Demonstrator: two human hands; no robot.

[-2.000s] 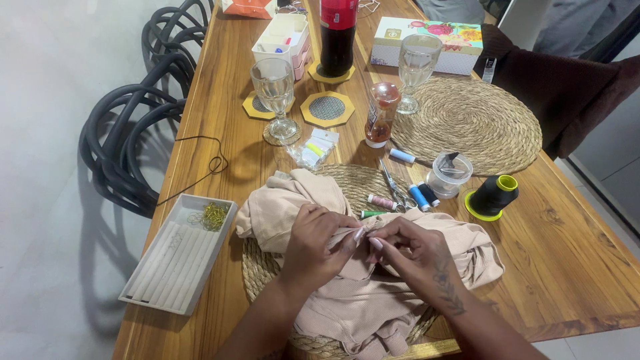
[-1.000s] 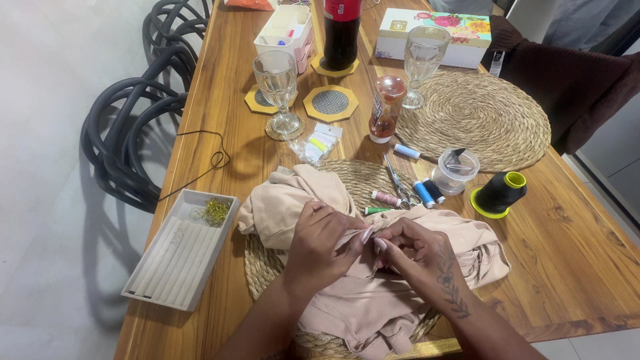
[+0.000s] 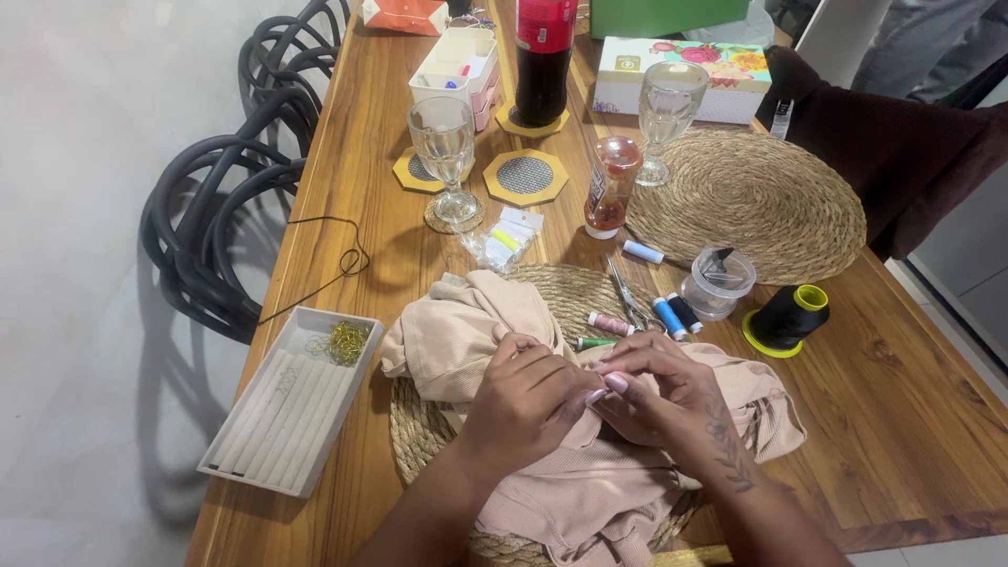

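Note:
A beige ribbed garment (image 3: 583, 488) lies bunched on a woven round placemat (image 3: 413, 441). My left hand (image 3: 528, 402) pinches a fold of it near the middle. Right beside it, fingertips almost meeting, my right hand (image 3: 669, 394) grips the fabric between thumb and fingers. Any needle or thread between them is too small to tell. Just beyond the hands are open-handled scissors (image 3: 630, 295), a pink thread spool (image 3: 610, 324), a green spool (image 3: 596, 343), a blue spool (image 3: 668, 318) and a dark spool (image 3: 684, 313).
Left stands a grey tray (image 3: 295, 409) holding gold-coloured pins or wire. To the right are a clear round tub (image 3: 717, 285) and a black thread cone (image 3: 787, 321). Farther back stand a stemmed glass (image 3: 443, 150), a sauce bottle (image 3: 611, 189), a cola bottle (image 3: 542, 71) and another placemat (image 3: 756, 205).
Both hands stay together at the same part of the garment, with only small shifts of the fingers.

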